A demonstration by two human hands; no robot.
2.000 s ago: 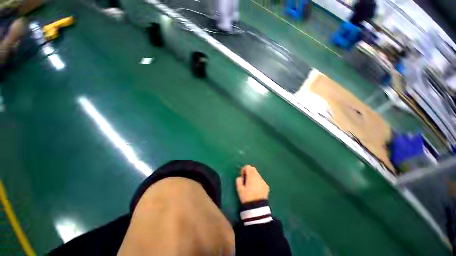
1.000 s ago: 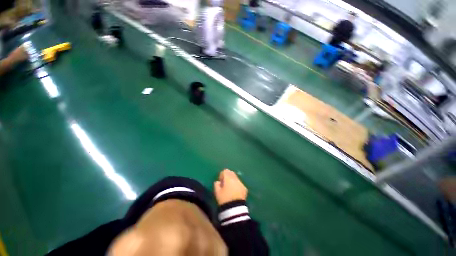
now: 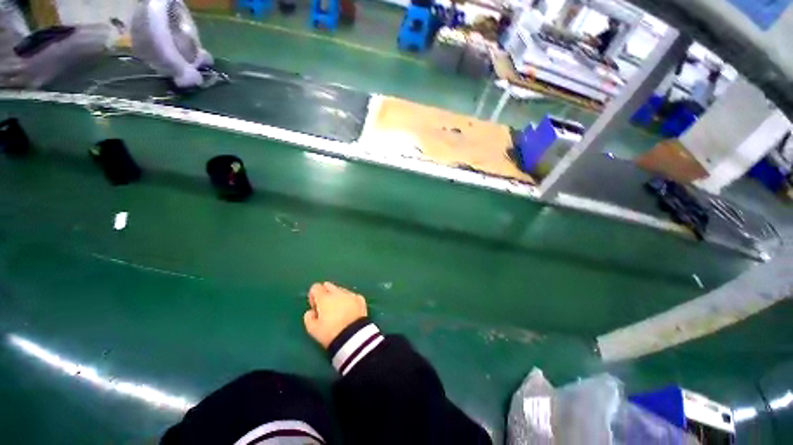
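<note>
My right hand (image 3: 335,313) is low on the green belt (image 3: 452,261) near the picture's middle, its fingers curled in; nothing shows in it. My left sleeve's striped cuff is at the bottom edge; the left hand itself is out of the picture. Three black cylindrical housings stand in a spaced row at the left: one nearest the hand (image 3: 229,177), one further left (image 3: 116,162) and one at the left edge (image 3: 12,137). The nearest has a small yellow-green and red spot. A small white slip (image 3: 120,221) lies flat on the belt.
A grainy bag (image 3: 532,408), crumpled clear bags (image 3: 587,408) and a blue and white box (image 3: 709,413) are at the lower right. A pale metal edge (image 3: 261,132) runs behind the housings. Beyond it are a white fan (image 3: 165,39), a brown board (image 3: 443,135) and a slanted post (image 3: 613,109).
The view has turned right and levelled, bringing the bags and box into view. The large bare skin area at the bottom has gone, leaving the left cuff. The right hand stays on the belt.
</note>
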